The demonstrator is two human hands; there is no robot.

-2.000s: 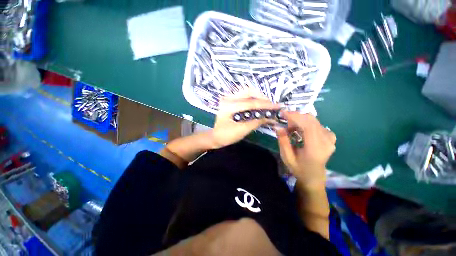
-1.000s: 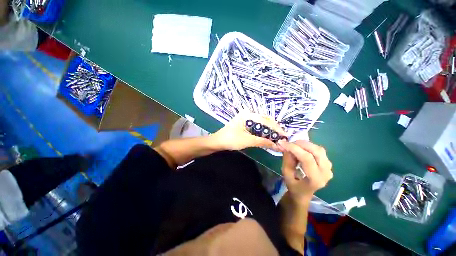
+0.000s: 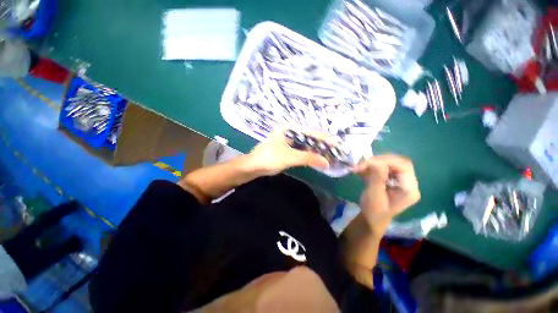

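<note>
My left hand (image 3: 275,153) holds a row of several small metal cylinders (image 3: 315,145), their dark round ends with pale centres facing up, over the near edge of the white tray (image 3: 229,104). The tray is heaped with loose silver cylinders (image 3: 293,79). My right hand (image 3: 391,183) is just right of the row. Its thumb and fingertips are pinched at the row's right end, and a small silver piece shows among its curled fingers. The image is blurred, so exactly what the fingertips grip cannot be told.
A clear plastic box (image 3: 422,30) of cylinders stands behind the tray, a white ribbed pad (image 3: 200,34) at left. At right are loose rods (image 3: 435,99), a grey-white device box (image 3: 529,128) and a clear tub of parts (image 3: 505,208). A blue crate (image 3: 92,116) is beyond the bench edge.
The right hand's curled fingers have drawn slightly away to the right from the row, which the left hand still holds. The whole view has shifted with the head.
</note>
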